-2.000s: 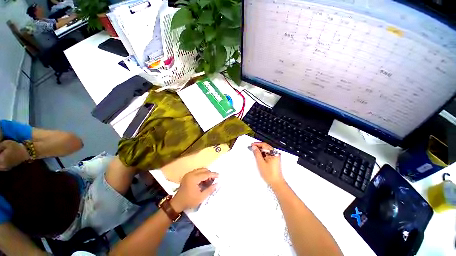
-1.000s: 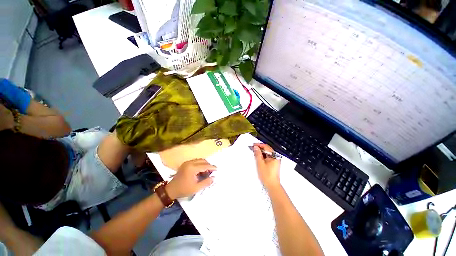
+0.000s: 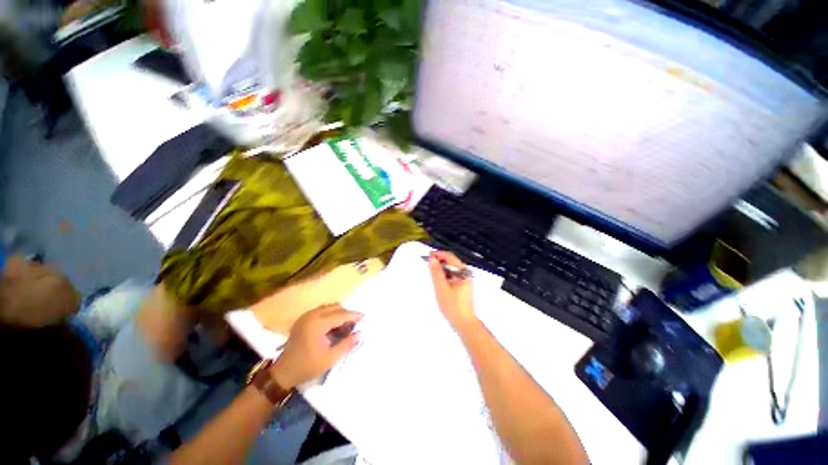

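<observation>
White paper sheets (image 3: 409,363) lie on the desk before the keyboard, their print washed out by glare. My right hand (image 3: 451,289) holds a thin dark pen (image 3: 461,271) over the upper part of the paper. My left hand (image 3: 313,343), with a brown-strapped watch, rests at the paper's left edge. A small dark object (image 3: 342,332) shows between its thumb and fingers; what it is cannot be told. The frame is blurred.
Olive cloth (image 3: 272,241) with a dark phone-like slab (image 3: 207,213) and tan card (image 3: 300,295) lie left. Notebook (image 3: 331,195), keyboard (image 3: 517,254) and monitor (image 3: 599,118) stand beyond. Mouse pad (image 3: 649,372) and yellow roll (image 3: 740,338) are right. A seated person (image 3: 45,390) is close left.
The view has shifted, so the desk things sit further left in the picture, and it is more blurred. Both hands keep nearly the same place on the paper, the pen still held.
</observation>
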